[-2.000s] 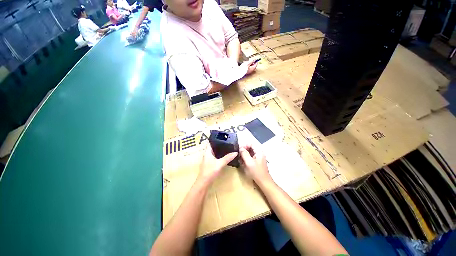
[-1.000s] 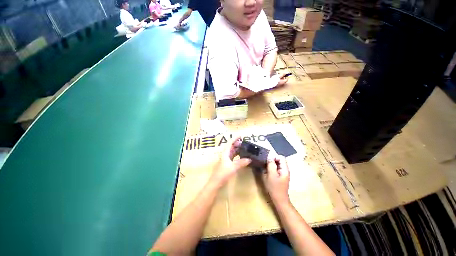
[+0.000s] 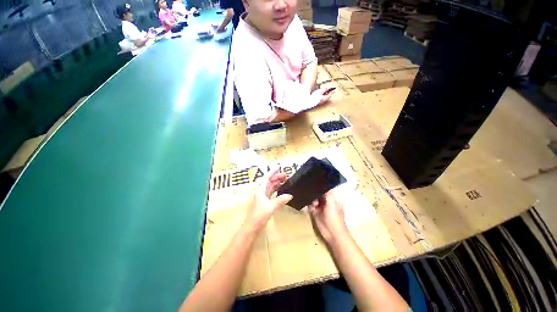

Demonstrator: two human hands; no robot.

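A black box-shaped housing [image 3: 307, 184] is held tilted above the cardboard-covered bench, a broad plain face towards me. My left hand [image 3: 267, 197] grips its left side, thumb on the near edge and fingers raised behind. My right hand [image 3: 327, 213] holds it from below at the lower right, its fingertips partly hidden by the housing. A flat black panel [image 3: 342, 177] lies behind the housing on the white printed area, mostly covered from view.
A pale tray [image 3: 333, 136] of tiny black pieces and a deeper pale bin [image 3: 267, 139] stand beyond my hands, with a crumpled white piece [image 3: 245, 158] near the bin. A tall black stack [image 3: 427, 116] stands right. A green conveyor [image 3: 122, 164] runs left. A person [image 3: 269, 67] in pink is opposite.
The housing has been turned, so the end with the cut-out no longer shows and a broad plain face does. Both hands have shifted their hold on it. The whole view has also shifted.
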